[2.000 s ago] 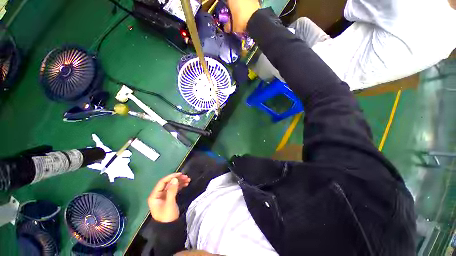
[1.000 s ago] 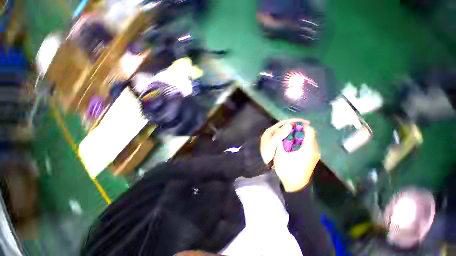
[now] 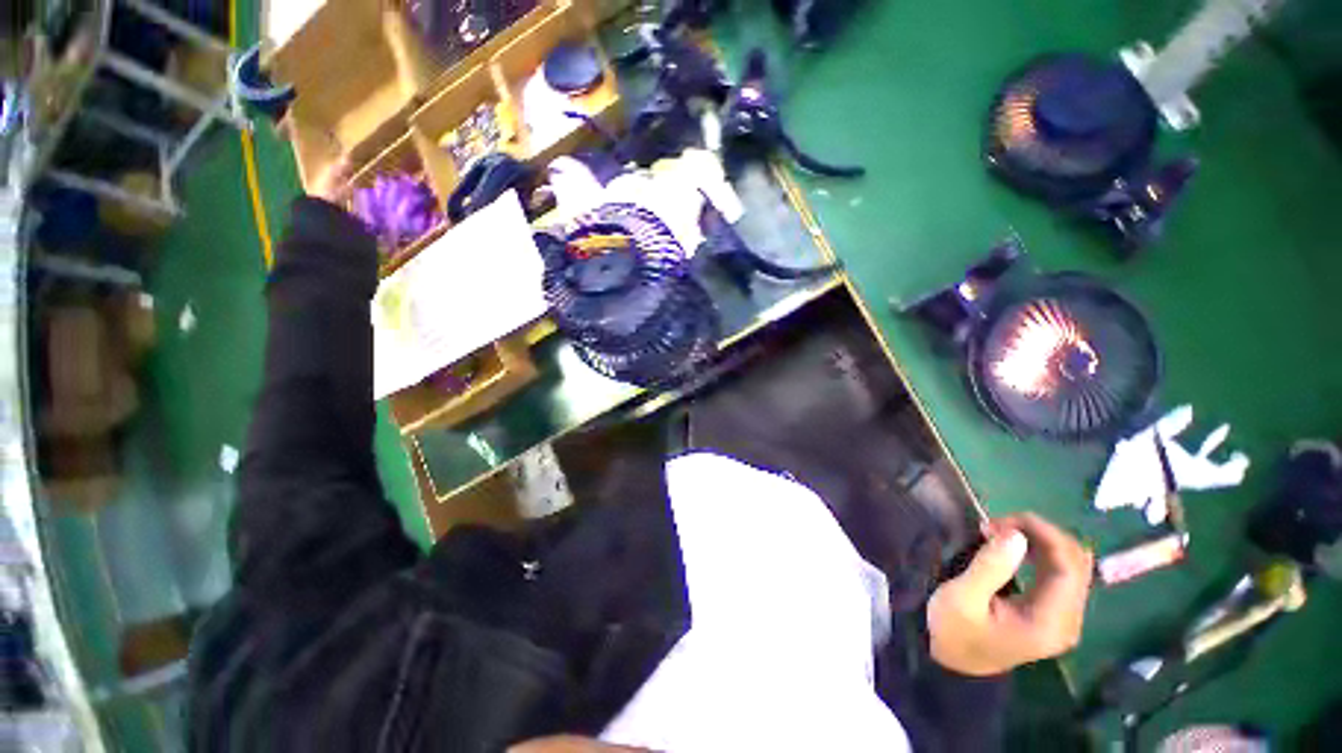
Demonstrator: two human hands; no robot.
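My left hand [image 3: 333, 186] is at the end of the outstretched left arm, at the edge of a brown carton beside a pile of purple cells [image 3: 395, 211]. It is small and blurred, and its fingers are mostly hidden. My right hand [image 3: 1016, 596] is at the bench's front edge, its fingers curled but apart from the thumb, with nothing visible in it. Black fan units [image 3: 611, 287] lie stacked at the bench's left end. Another black fan [image 3: 1066, 358] rests on the green bench, its grille lit by glare.
A pale cardboard sheet [image 3: 459, 294] lies over the divided carton [image 3: 442, 121]. Another black fan [image 3: 1071, 127] is at the back. White gloves [image 3: 1170, 468], a small box [image 3: 1141, 559] and a tool with a yellowish head [image 3: 1277, 583] are at the right. Part of a pink fan [image 3: 1213, 740] shows below.
The view has swung left since the earlier frames. My hands, together around purple cells one second ago, are apart: the left reaches to the carton, the right is by the bench edge.
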